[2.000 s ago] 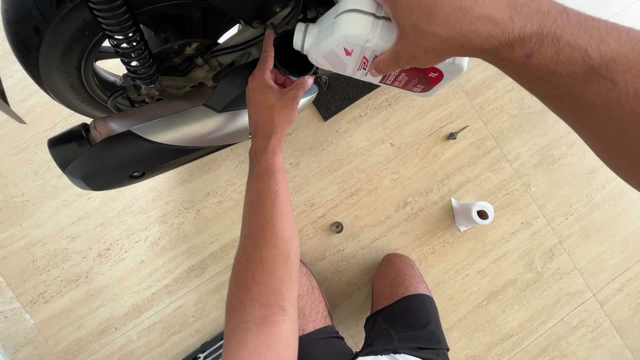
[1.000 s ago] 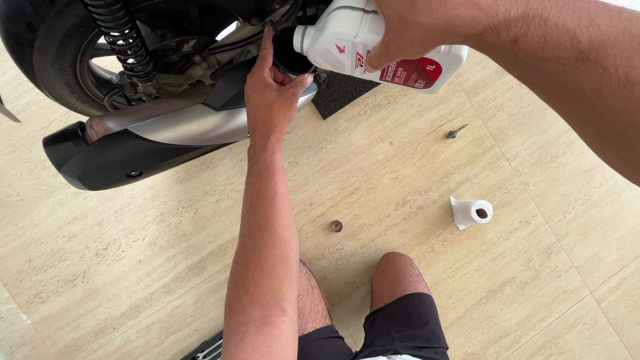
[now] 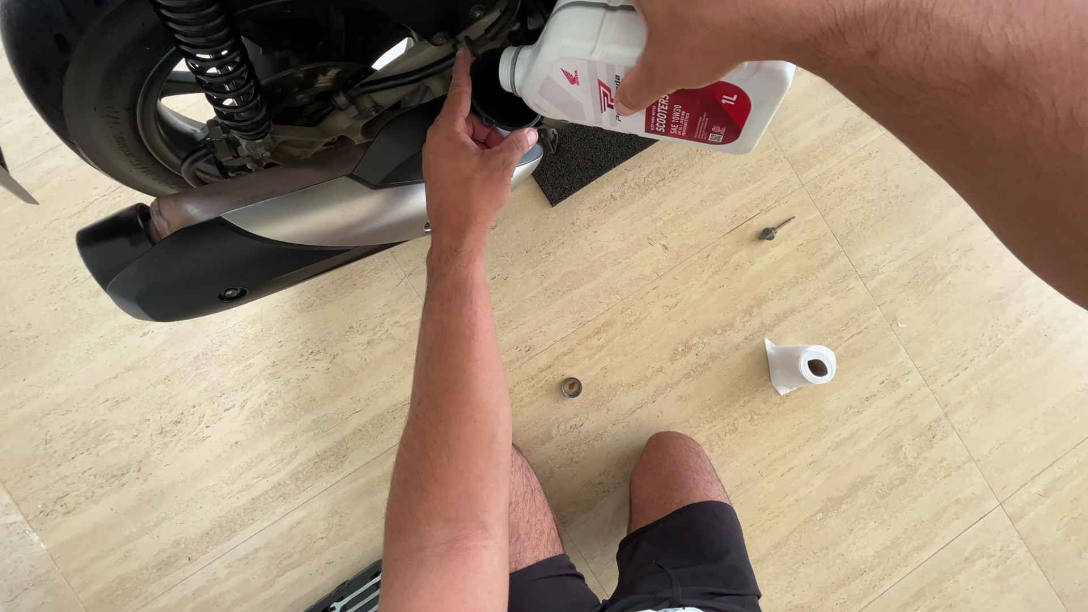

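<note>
A white one-litre Honda scooter oil bottle lies tilted on its side in my right hand, its open neck pointing left over a black funnel. My left hand grips the funnel's rim, with the index finger stretched along its left side. The funnel's lower end is hidden, and I cannot tell whether oil is flowing. Behind the left hand are the scooter's silver and black exhaust muffler, the coil spring of its shock absorber and its rear wheel.
On the tiled floor stand a roll of white paper, a small round cap and an oil dipstick with its cap. A black textured mat lies beneath the bottle. Part of a tool tray shows at the bottom edge, beside my knees.
</note>
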